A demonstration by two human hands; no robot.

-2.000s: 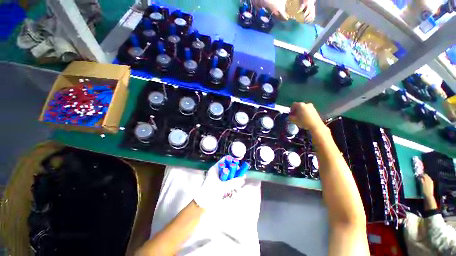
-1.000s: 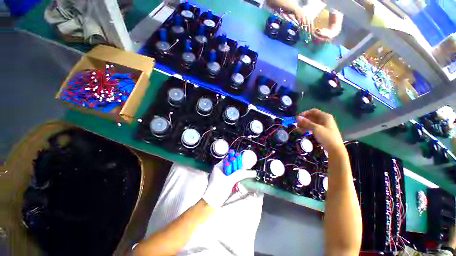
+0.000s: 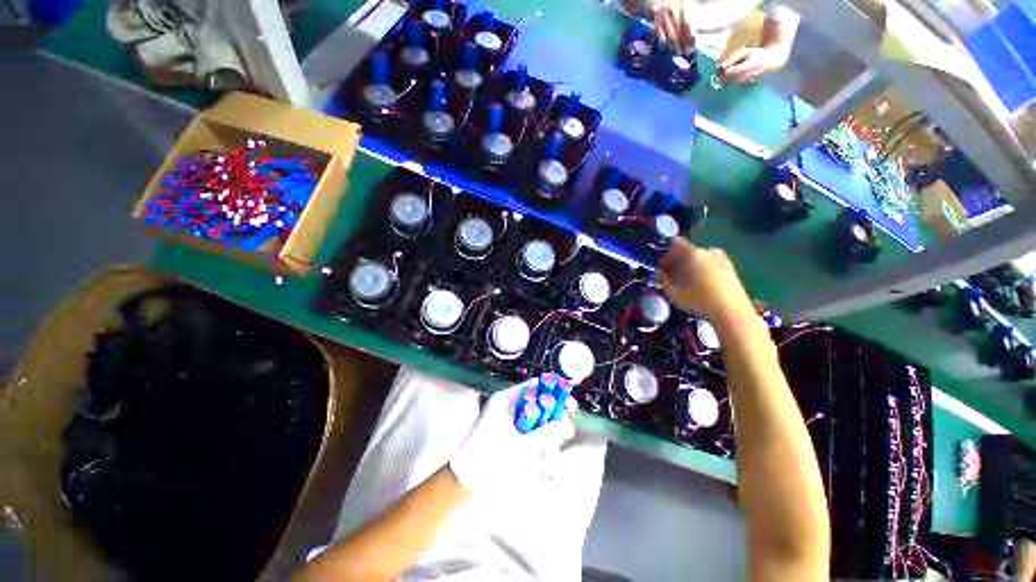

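My left hand (image 3: 509, 438), in a thin white glove, holds a bundle of several blue cells (image 3: 543, 404) upright at the bench's front edge. My bare right hand (image 3: 695, 279) is over the far row of black housings, near the blue mat; its fingertips are by the housing (image 3: 665, 231) at the mat's near edge. What its fingers hold, if anything, is hidden. Two rows of black housings with round silver drivers (image 3: 476, 235) lie in front of me. Beyond them, housings with upright blue cells (image 3: 495, 146) stand on the blue mat (image 3: 636, 125).
An open carton of wired blue cells (image 3: 324, 205) is at the left of the bench. A large bin of black parts (image 3: 329, 392) stands on the floor at left. Black driver trays (image 3: 852, 398) are at right. Grey posts (image 3: 932, 267) cross the right side. Another person's hands (image 3: 744, 63) work across the bench.
The view has shifted. A second ago my right hand was over the housings with a blue cell at its fingers; now it is nearer the mat. My left hand still holds the bundle.
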